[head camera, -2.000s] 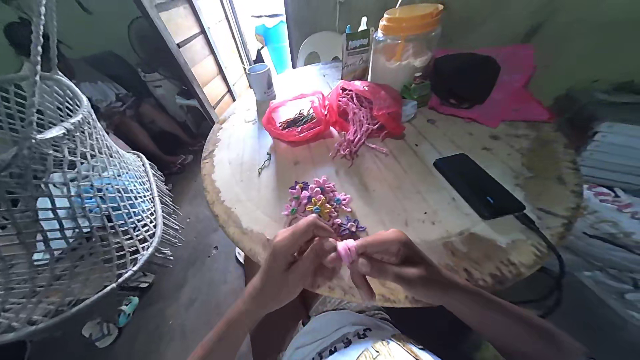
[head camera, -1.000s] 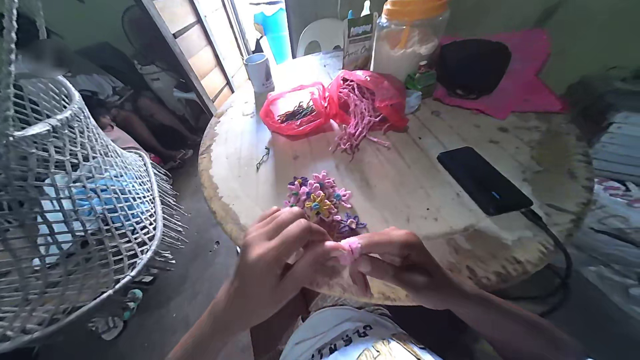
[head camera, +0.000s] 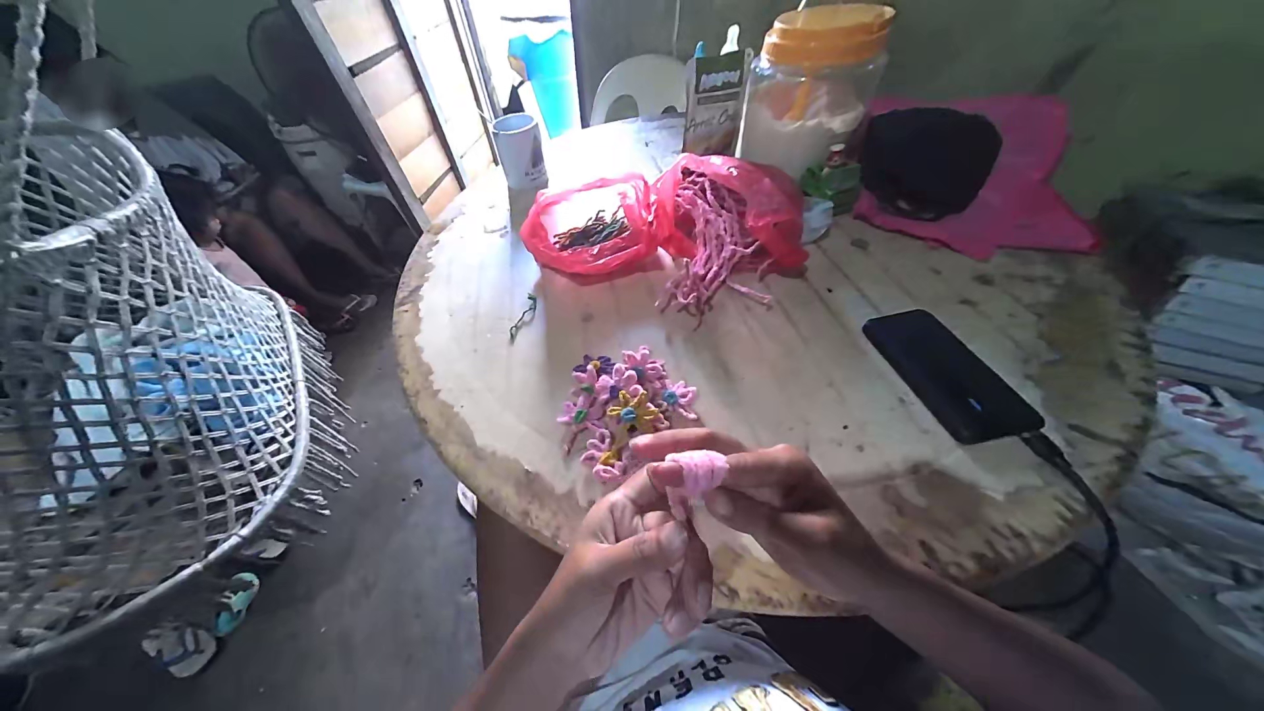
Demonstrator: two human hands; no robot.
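Note:
Pink yarn (head camera: 699,472) is wound in several loops around a finger, between my two hands at the table's near edge. My left hand (head camera: 642,553) has its fingertips at the underside of the loops, where a short strand hangs. My right hand (head camera: 790,504) holds the yarn from the right with bent fingers. Just beyond the hands lies a pile of small yarn flowers (head camera: 632,405), mostly pink, with some yellow and purple. Farther back, a pink plastic bag (head camera: 780,222) spills pink yarn strands (head camera: 706,237). Another pink bag (head camera: 592,262) beside it holds dark short strands.
On the round wooden table (head camera: 790,365) are a black power bank or phone (head camera: 948,375) with a cable, a mug (head camera: 519,153), a large jar (head camera: 815,94), a carton (head camera: 713,104) and a black cap (head camera: 928,163). A woven hanging chair (head camera: 148,395) is at left; people sit behind it.
My left hand has turned, and its palm and fingers now show below the yarn loops. The pink yarn stays between both hands.

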